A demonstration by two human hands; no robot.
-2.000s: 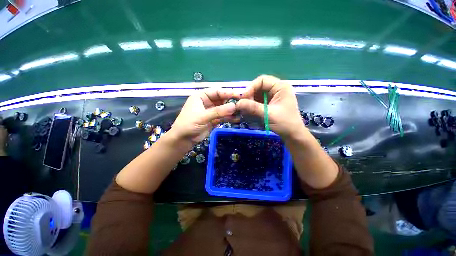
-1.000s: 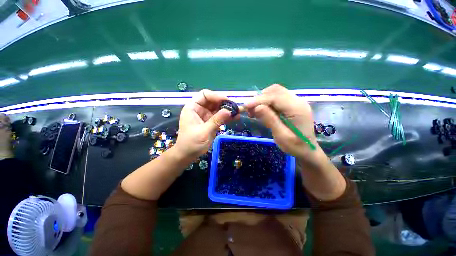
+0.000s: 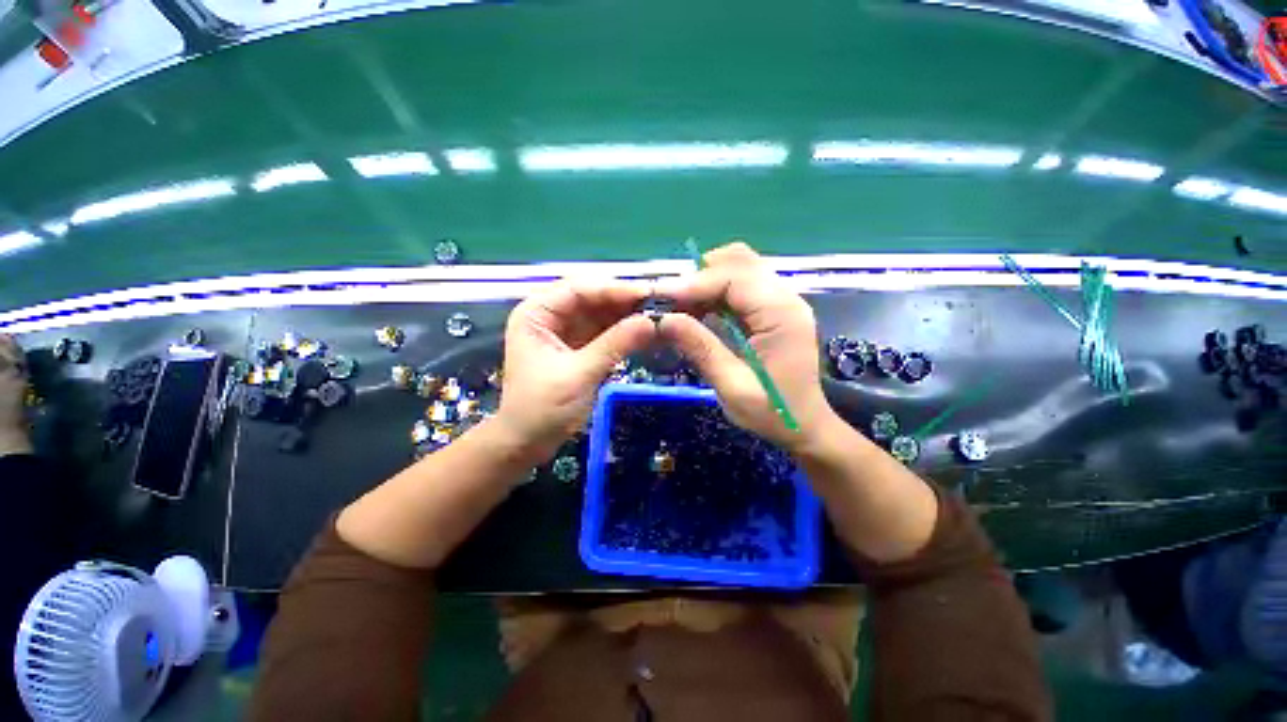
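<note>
My left hand (image 3: 555, 360) and my right hand (image 3: 755, 332) meet above the back edge of the blue parts tray (image 3: 593, 487). Their fingertips pinch a small black round housing (image 3: 658, 306) between them. Its details are too small to tell. My right hand also holds a green strip (image 3: 762, 374), which slants across the fingers with its lower end near the wrist. Small black parts (image 3: 706, 494) fill the tray. A gold-and-silver component (image 3: 663, 460) lies on them.
Round modules (image 3: 449, 409) lie left of the tray. Black housings (image 3: 882, 358) and a bundle of green strips (image 3: 1101, 332) lie right. A phone (image 3: 179, 423) and white fan (image 3: 92, 646) are left. One unit (image 3: 448, 251) is on the green belt (image 3: 635, 85). A neighbour's hand (image 3: 11, 388) shows at far left.
My right fingertips have closed in on the housing beside my left fingertips. The green strip has shifted left with my right hand. The unit on the belt has moved left.
</note>
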